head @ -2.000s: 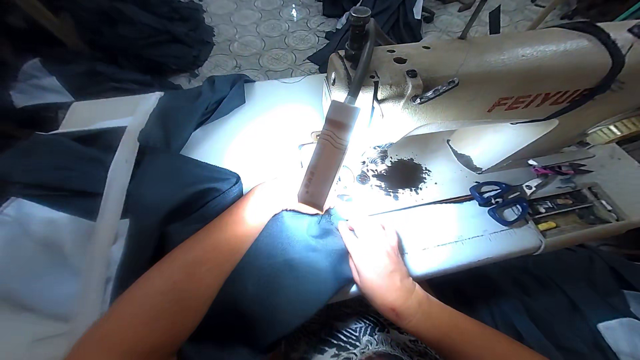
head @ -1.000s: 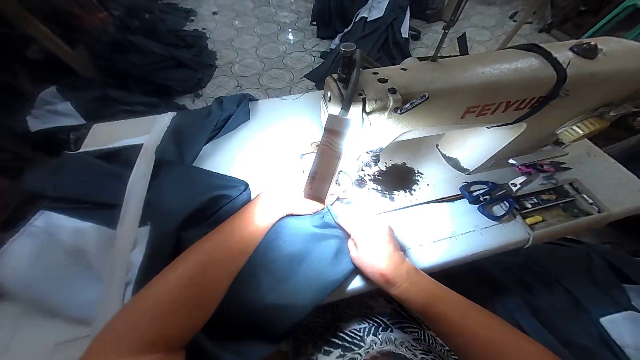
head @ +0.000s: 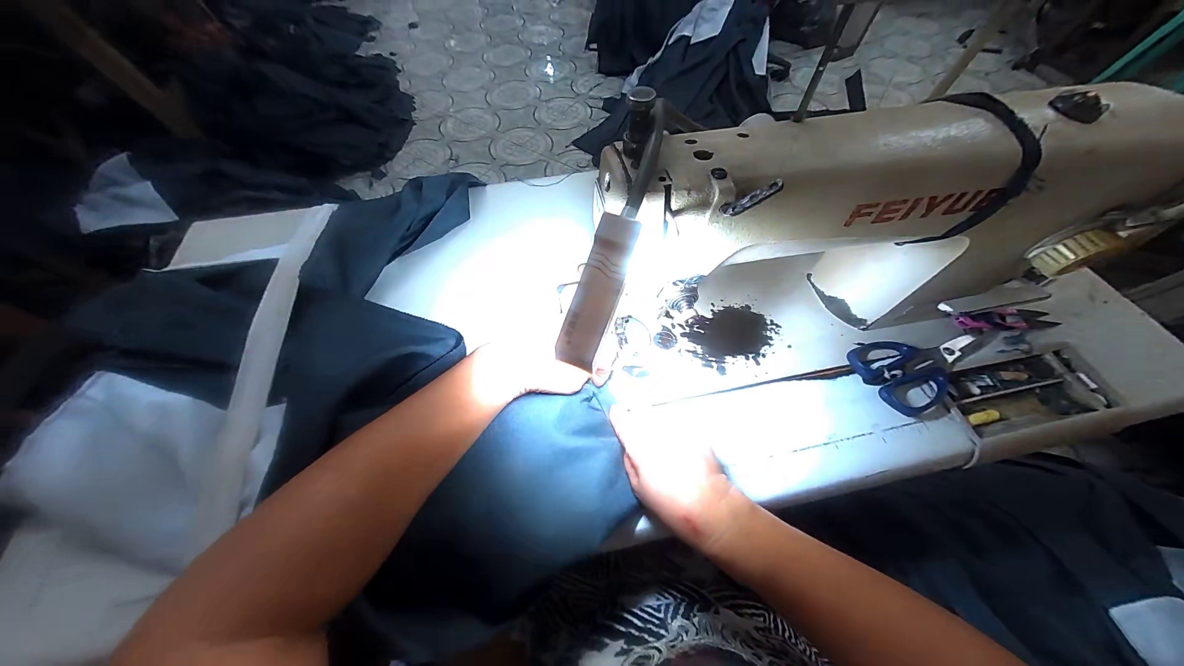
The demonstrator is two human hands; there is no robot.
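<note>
A beige Feiyue sewing machine (head: 832, 185) stands on a white table, its needle area partly hidden behind a light box-shaped piece (head: 598, 291) on a metal arm. Dark blue fabric (head: 546, 462) runs over the near table edge, up to the needle area. My left hand (head: 546, 370) lies on the fabric's far edge beside that piece, its fingers partly hidden and washed out by glare. On the fabric's right side, my right hand (head: 671, 462) holds the edge between thumb and fingers.
Blue-handled scissors (head: 911, 370) lie right of the machine bed, beside a recessed tray (head: 1036, 393) with small tools. More dark garments (head: 370, 351) with white strips spread over the left side. Dark cloth piles (head: 277, 92) lie on the tiled floor beyond the table.
</note>
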